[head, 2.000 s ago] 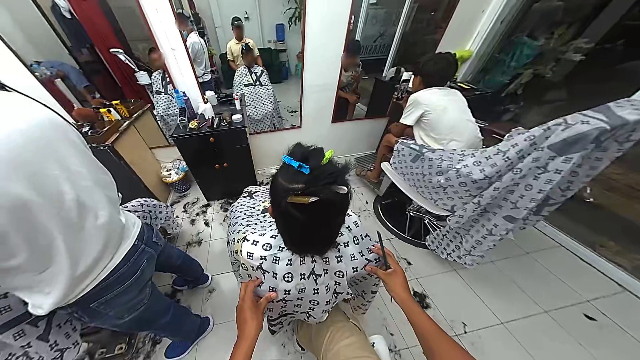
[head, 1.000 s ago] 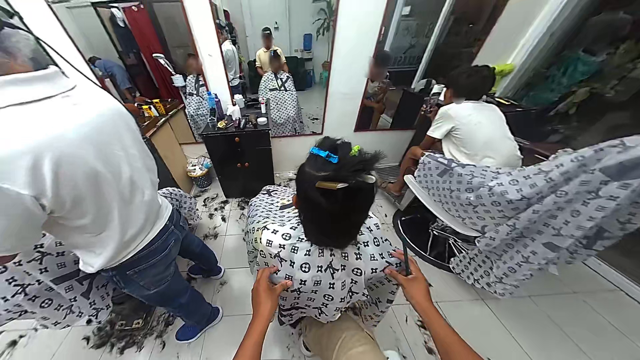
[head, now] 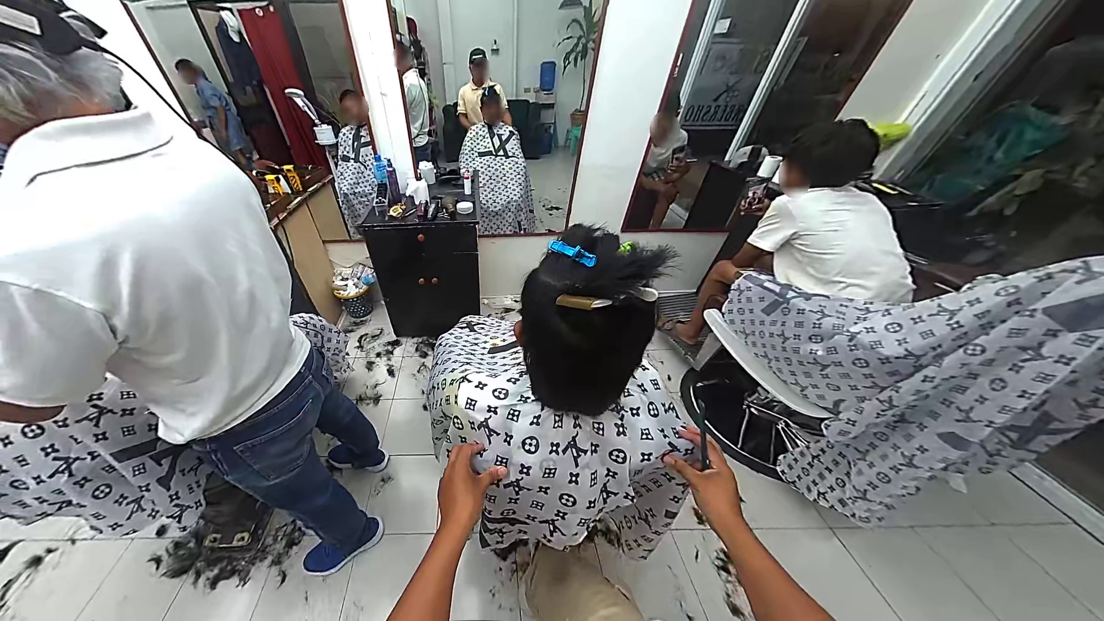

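In front of me a seated person wears a white patterned barber's cape (head: 552, 466). Their black hair (head: 586, 362) is sectioned with a blue hair clip (head: 573, 253), a green clip (head: 625, 247) behind it and a brownish clip (head: 584, 302) lower down. My left hand (head: 466, 487) is at the cape's left side, thumb and fingers apart; whether it pinches the cloth is unclear. My right hand (head: 707, 474), at the cape's right side, holds a dark comb (head: 703, 431) that points up.
A person in a white polo shirt (head: 164, 276) stands close on the left. A black cabinet (head: 423, 285) with bottles stands below the mirrors. At right, a cape-draped barber chair (head: 768, 371) is near a seated person (head: 837, 233). Cut hair (head: 224, 552) lies on the tiles.
The view has shifted. My hands stay on either side of the caped shoulders, the comb still in the right one. The person at left has leaned or moved somewhat.
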